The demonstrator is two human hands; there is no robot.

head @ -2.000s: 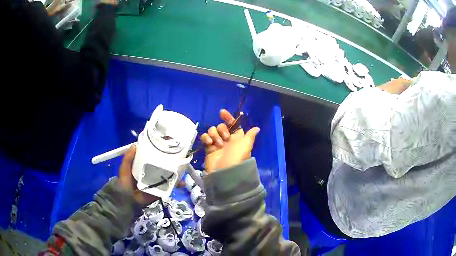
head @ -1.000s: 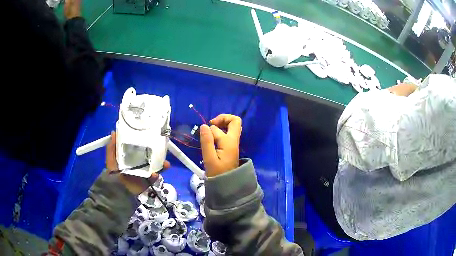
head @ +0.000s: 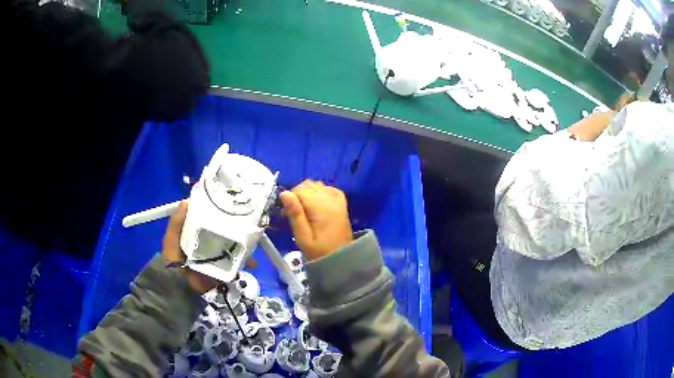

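Note:
A white camera body (head: pixel 229 193) with two antennas and a square recess is held up over the blue bin (head: pixel 418 244). My left hand (head: pixel 179 240) grips it from below and the left side. My right hand (head: pixel 319 215) is at the body's right edge, with thumb and fingers pinched on thin dark lead wires (head: pixel 276 202); the wire ends are mostly hidden by the fingers. A black cord with a dark plug hangs from the body's lower side. Many white camera heads (head: pixel 270 311) lie heaped in the bin below.
On the green bench (head: pixel 295 63) rest another white camera unit (head: pixel 408 65), its cord hanging over the edge, and a pile of white cover pieces (head: pixel 494 85). A dark-sleeved person is at the left. A person in a white cap (head: pixel 584 192) is close at the right.
My right hand has moved from holding the wires away from the body to its right edge. The camera body has shifted slightly right and tilted. The left person's dark arm has moved inward.

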